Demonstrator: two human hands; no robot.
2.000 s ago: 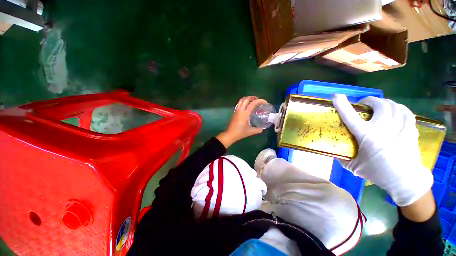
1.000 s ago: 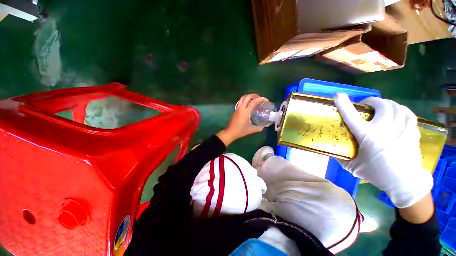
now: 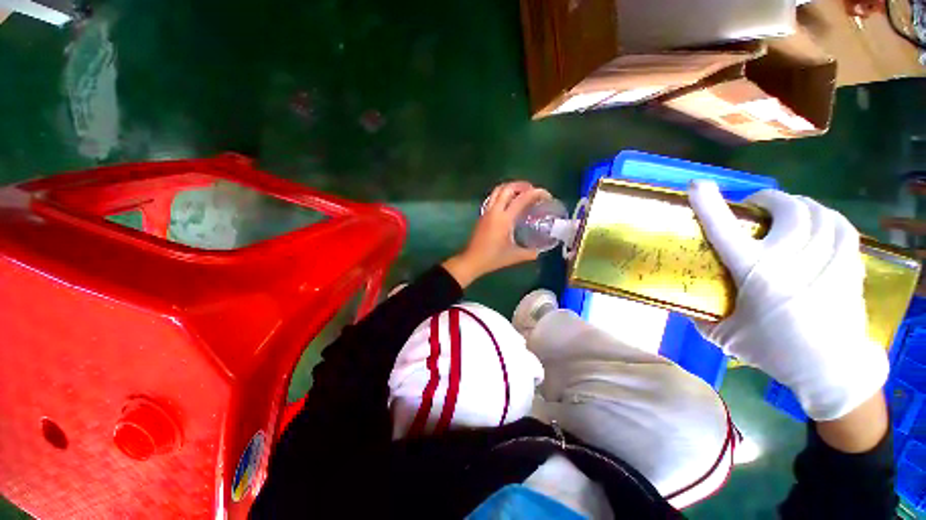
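My bare left hand (image 3: 500, 232) holds a small clear solvent bottle (image 3: 538, 224) at the picture's middle. My right hand (image 3: 797, 295), in a white glove, grips a gold-yellow solvent can (image 3: 650, 249) around its middle. The can lies nearly level, with its pale spout (image 3: 569, 232) pointing left and meeting the mouth of the bottle. The fingers of my left hand wrap the bottle's far side and partly hide it. Whether liquid is flowing cannot be told.
A red plastic stool (image 3: 122, 305) is at the left. A blue tray (image 3: 701, 173) with a white sheet lies on the floor under the can. Open cardboard boxes (image 3: 751, 102) are at the top right. Blue containers (image 3: 909, 386) are at the right edge.
The can and bottle stay mouth to spout; both hands sit almost as before. The view has shifted slightly, so the stool and the boxes appear a little higher.
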